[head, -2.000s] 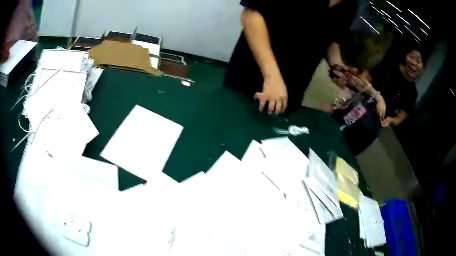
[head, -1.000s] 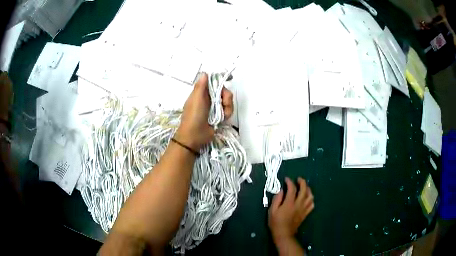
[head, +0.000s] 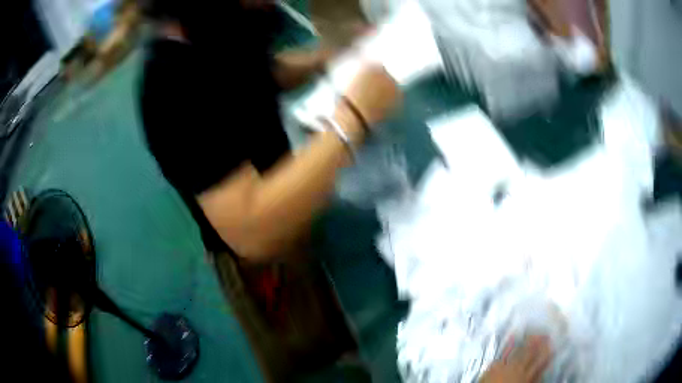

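Observation:
The view is strongly blurred. One hand, which looks like my left hand (head: 523, 360), is cut off by the bottom edge at the lower right. It is over the white cable pile (head: 467, 340); whether it holds a cable cannot be told. White panels (head: 523, 224) lie spread and overlapping behind the pile. My right hand is not in view.
A person in a black shirt (head: 209, 105) stands at the left, their hands at white panels (head: 407, 45). A round black-framed object on a stand (head: 58, 258) is at the lower left. Whitish stacked items (head: 501, 60) are at the back. The green table (head: 127, 142) extends left.
The view has swung left, bringing in the person in black. The cable pile now shows at the lower right. My right hand has left the picture, and the bundle held in my left hand no longer shows clearly.

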